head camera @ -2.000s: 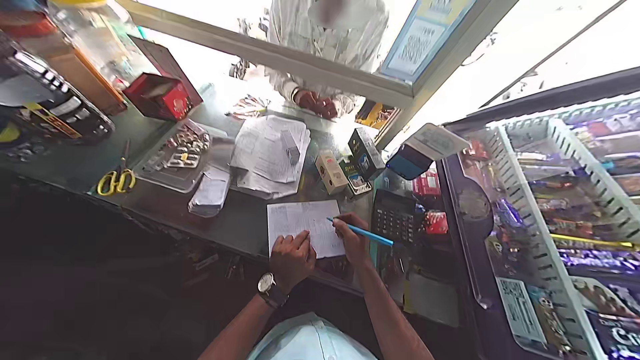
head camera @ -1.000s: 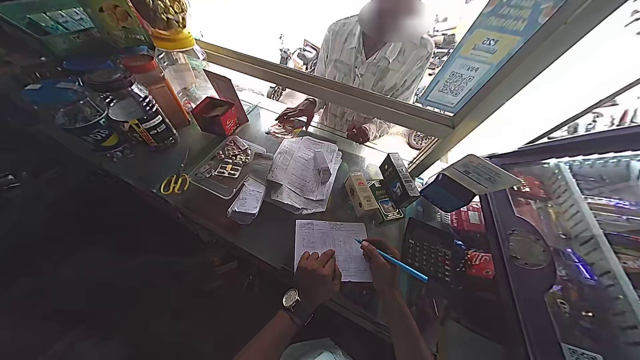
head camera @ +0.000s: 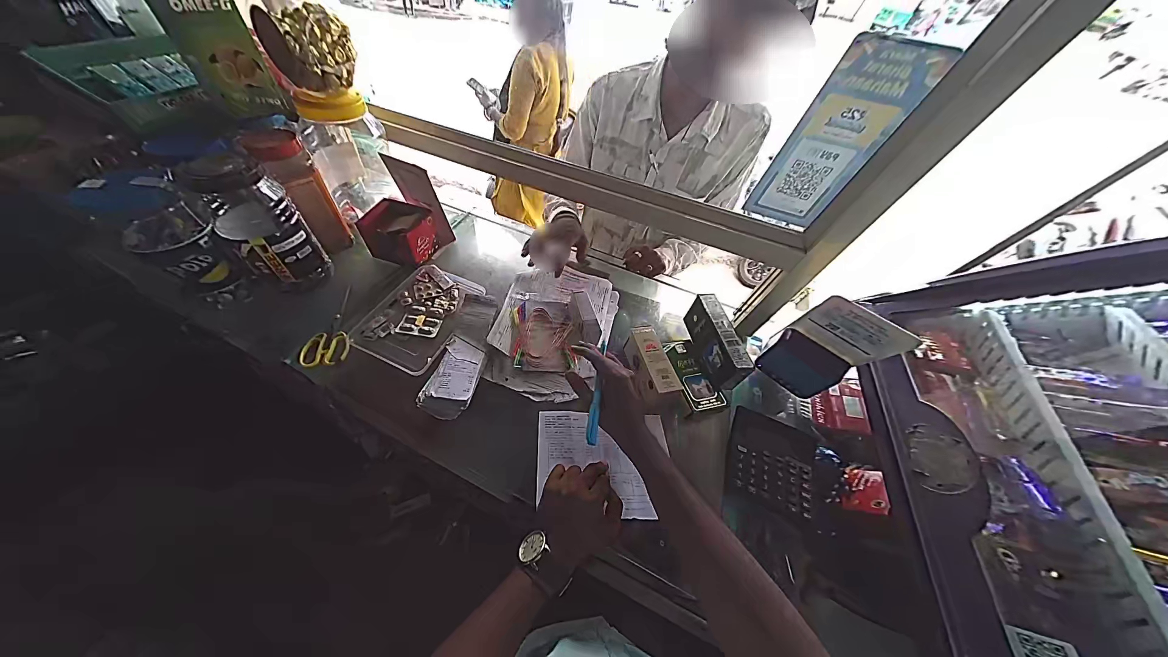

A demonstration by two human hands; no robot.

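Observation:
My left hand (head camera: 579, 511), with a watch on its wrist, rests on the lower part of a sheet of paper with writing (head camera: 568, 438). My right hand (head camera: 610, 388) is raised past the sheet's top edge and holds a blue pen (head camera: 595, 415), which points down toward the sheet. Just beyond my right fingers, a clear packet with coloured edges (head camera: 546, 338) lies on a pile of papers (head camera: 511, 315). A person's hand (head camera: 558, 245) reaches over the pile's far edge from across the counter.
Scissors (head camera: 324, 349), a plastic tray of small items (head camera: 374, 333) and folded papers (head camera: 453, 376) lie left. Small boxes (head camera: 653, 360), a calculator (head camera: 774, 464) and a display case (head camera: 912, 456) are right. Jars (head camera: 265, 228) and a red box (head camera: 399, 230) stand back left, near the window frame (head camera: 620, 196).
My right hand has moved from the sheet toward the paper pile, still with the pen. The clear packet now lies on the pile. The person's hand has come over the pile's far edge.

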